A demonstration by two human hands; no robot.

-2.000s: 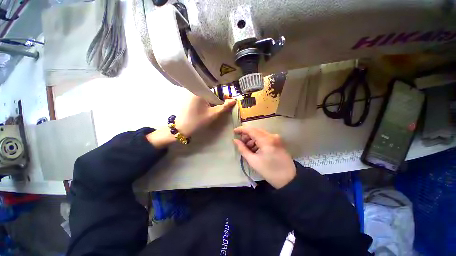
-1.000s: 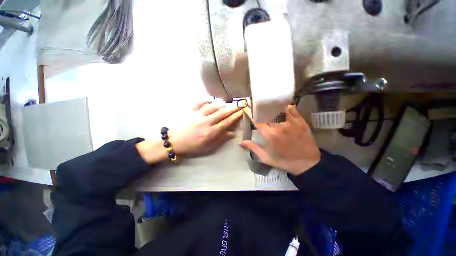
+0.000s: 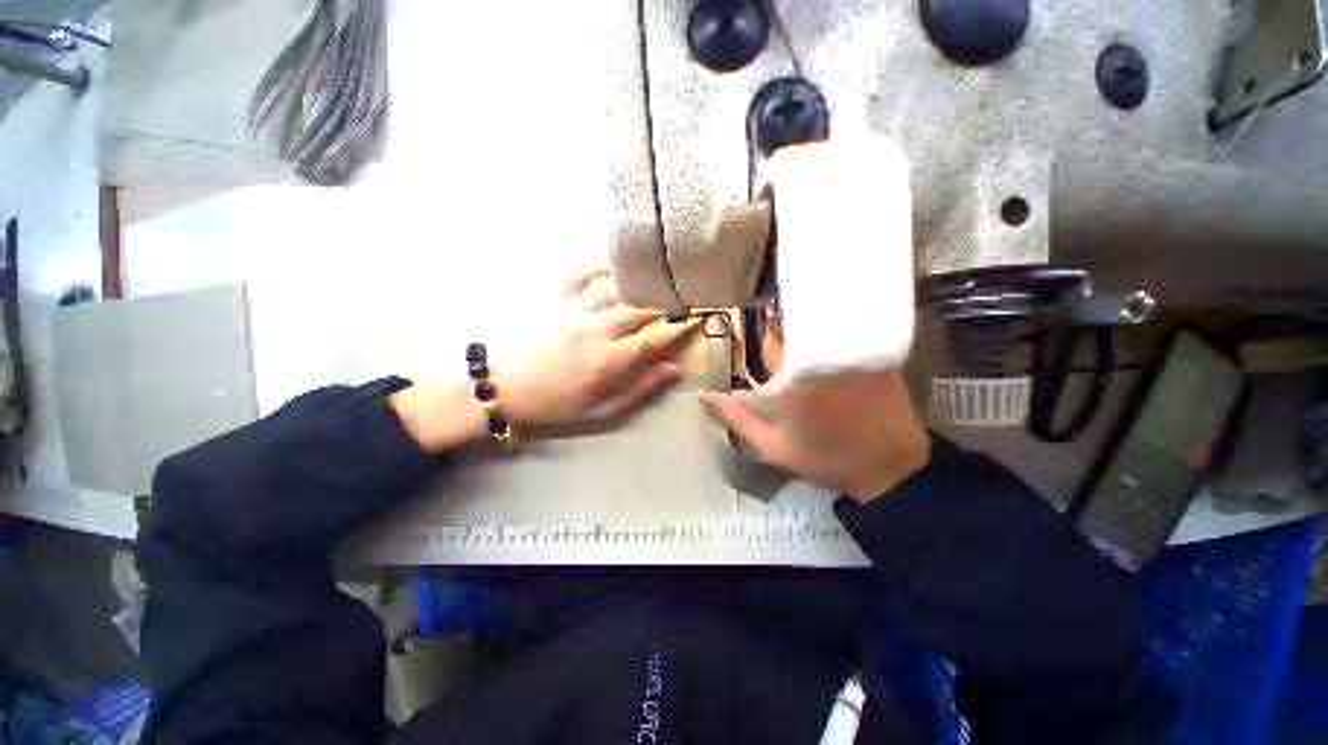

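Note:
A grey-beige fabric panel (image 3: pixel 583 473) lies flat on the machine table. My left hand (image 3: pixel 590 371) lies palm down on it, fingers spread, fingertips just left of the needle area. My right hand (image 3: pixel 845 434) is right of the needle area, thumb on the edge of a narrow grey strip (image 3: pixel 755 473); the white cover (image 3: pixel 848 255) hides its other fingertips. The strip hangs from under that thumb. The sewing machine head (image 3: pixel 699 233) stands directly above the fingers. The needle point and the seam are too hidden to make out.
A fanned grey panel bundle (image 3: pixel 323 102) lies upper left, and a single grey panel (image 3: pixel 163 386) at left. Black scissors (image 3: pixel 1075 386) and a smartphone (image 3: pixel 1165 444) lie right of the machine. A printed rule (image 3: pixel 612 534) runs along the front table edge. Blue crates (image 3: pixel 1231 619) stand below right.
The view has shifted, so the machine head shows larger. The panel's near edge has moved forward, uncovering the rule. My right hand has moved up beside the needle area, partly behind the cover.

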